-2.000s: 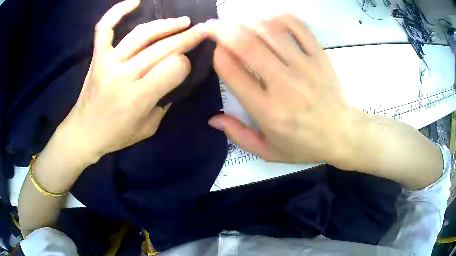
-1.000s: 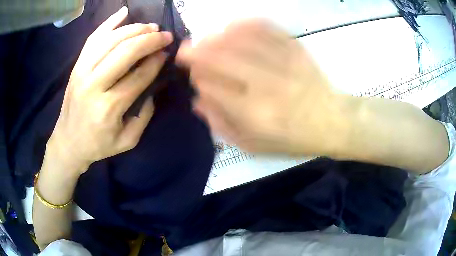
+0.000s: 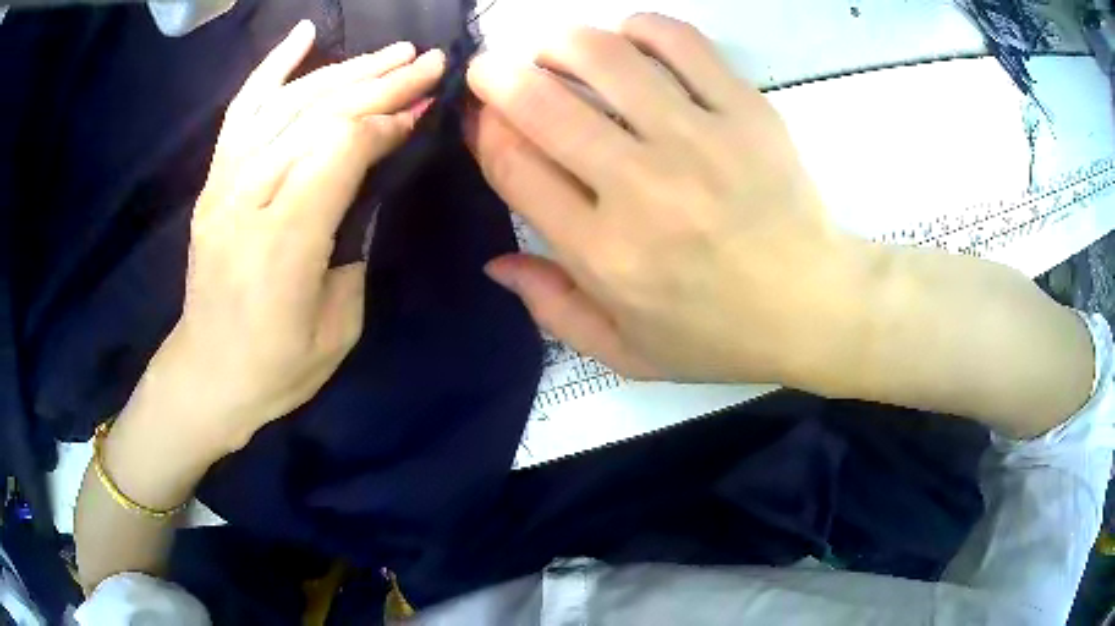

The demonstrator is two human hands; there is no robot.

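Note:
Dark navy cloth covers the left of the table and hangs down at the front. My left hand lies on it, fingers spread and pointing up and right, fingertips near the cloth's raw edge. My right hand is palm down at the cloth's right edge, index fingertip at the edge close to my left fingertips, thumb apart. Whether either hand pinches the cloth is hidden.
Dark thread ends lie at the upper right of the white table. A printed ruler scale runs along its near edge. Dark cloth lies over the lap. Part of a pale machine body shows at the top left.
Both hands and the cloth edge between them are further left than two seconds ago. My right hand, blurred one second ago, is now sharp, its thumb apart from the fingers.

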